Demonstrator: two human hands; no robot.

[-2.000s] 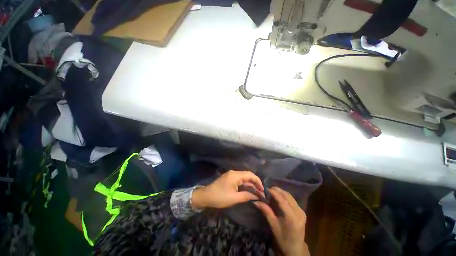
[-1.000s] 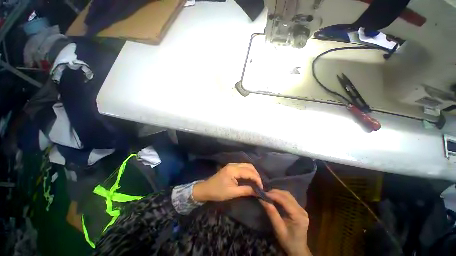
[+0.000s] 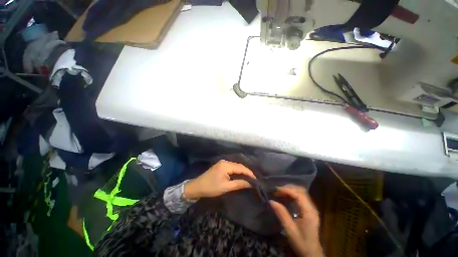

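A dark grey garment piece point(image 3: 289, 175) lies bunched over my lap, below the front edge of the table. My left hand point(image 3: 218, 180) pinches a folded edge of it between thumb and fingers. My right hand point(image 3: 300, 216) is at the right side of the same edge, fingers bent and slightly blurred. Its fingertips are close to the cloth, and I cannot tell if they grip it. Black thread snips point(image 3: 350, 93) and a dark-red handled tool point(image 3: 362, 117) lie together on the machine bed.
The sewing machine head point(image 3: 286, 25) stands over the white table point(image 3: 165, 90). A thin black cord point(image 3: 312, 68) loops on the bed. A brown board point(image 3: 150, 30) is at the back left. Neon green strips point(image 3: 113, 197) and cloth pieces point(image 3: 78, 110) are at left, a yellow basket point(image 3: 351, 201) below right.
My right hand has moved a little right, opening a gap from my left hand. My left hand has shifted slightly up and left. The view has shifted slightly.
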